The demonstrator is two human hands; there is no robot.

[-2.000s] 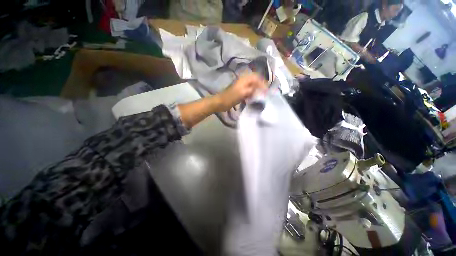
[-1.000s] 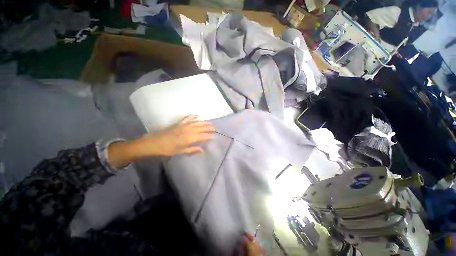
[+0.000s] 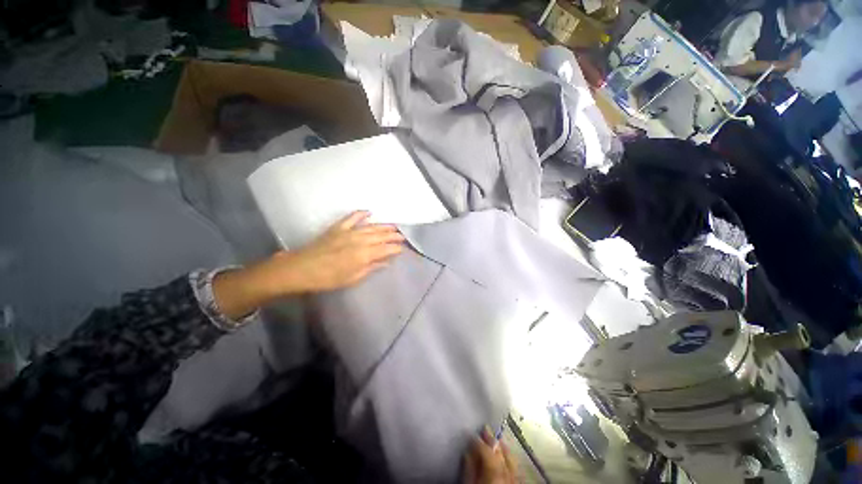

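A grey garment panel (image 3: 425, 331) with thin dark seam lines lies over the white sewing bed and hangs towards my lap. My left hand (image 3: 352, 253) rests flat on the panel's upper left part, fingers pointing right. My right hand (image 3: 491, 461) is at the bottom edge, partly cut off, at the panel's edge beside the machine; a small thin object shows at its fingertips, and its grip is unclear. The cream-white sewing machine (image 3: 680, 378) stands at the right. Its needle area is lost in bright glare.
A heap of grey garments (image 3: 482, 113) lies at the far end. A white board-like surface (image 3: 345, 184) shows beside it. A cardboard box (image 3: 189, 113) is at the left. A black cloth pile (image 3: 662, 180) and tied bundle (image 3: 709, 269) lie beyond the machine. A person sits at the upper right.
Two seconds ago my left hand held the grey cloth raised; it now lies on the spread panel. Since one second ago, my right hand has shifted slightly right, and the lower panel has changed its folds.
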